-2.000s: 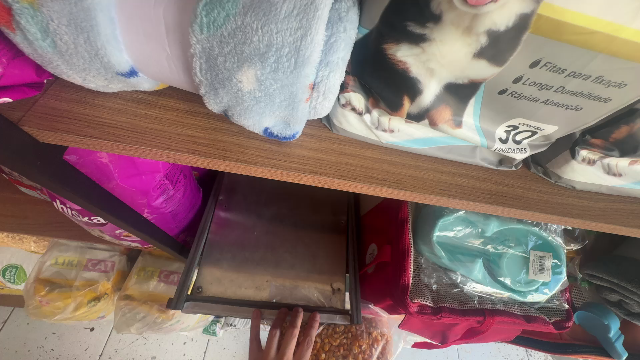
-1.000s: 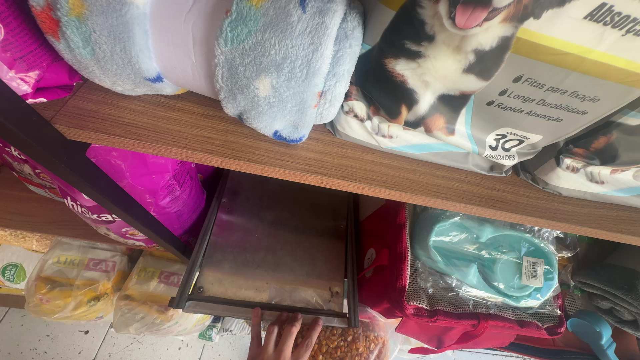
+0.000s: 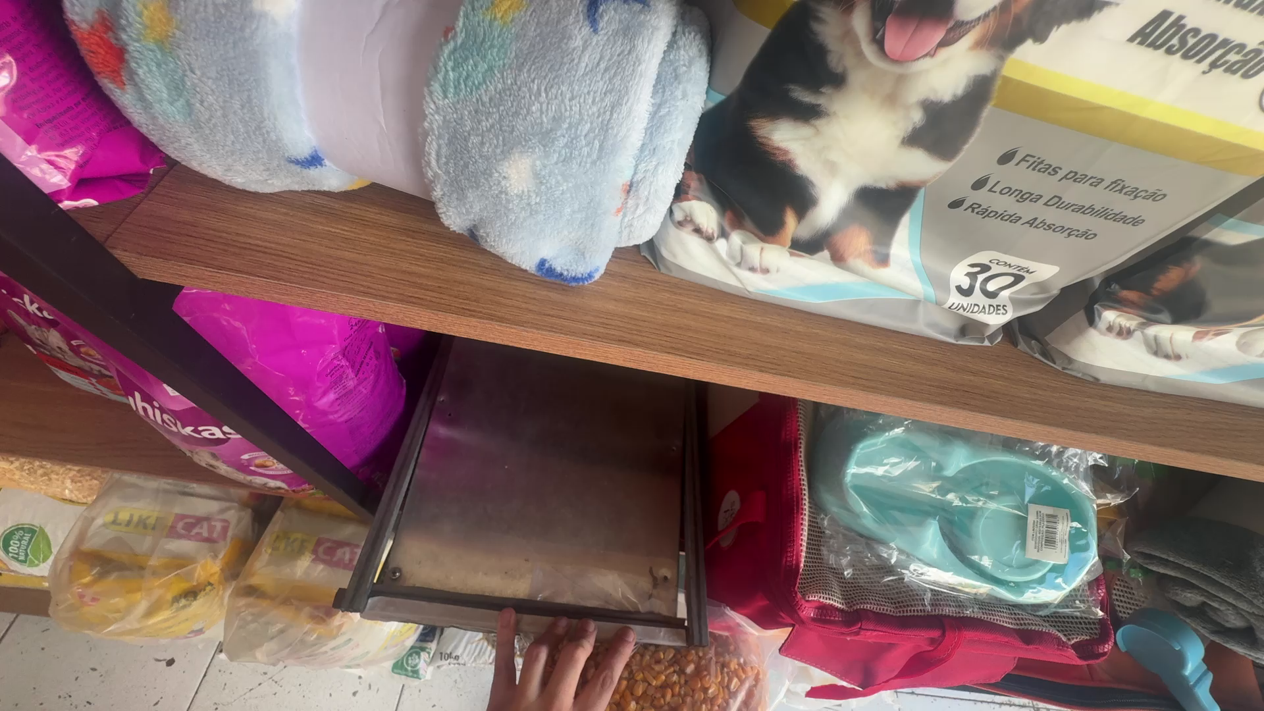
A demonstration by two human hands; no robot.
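A single hand (image 3: pixel 563 667), which looks like my left hand, reaches up from the bottom edge with its fingertips at the front rim of a dark metal-framed tray or panel (image 3: pixel 543 494). The fingers are spread and the palm is cut off by the frame's edge. The panel sticks out from under the wooden shelf (image 3: pixel 494 296), between a purple pet food bag (image 3: pixel 306 375) and a red mesh-sided carrier bag (image 3: pixel 750 533). My other hand is out of view.
On the upper shelf lie a rolled fleece blanket (image 3: pixel 563 138) and dog pad packs (image 3: pixel 889 217). Below are plastic-wrapped bags (image 3: pixel 148 563), a bag of corn kernels (image 3: pixel 691 676), turquoise pet bowls (image 3: pixel 968 504) and a blue scoop (image 3: pixel 1160 642). A dark post (image 3: pixel 178 336) slants at left.
The hand stays at the front rim of the panel, its fingers shifted slightly. The view has moved a little.
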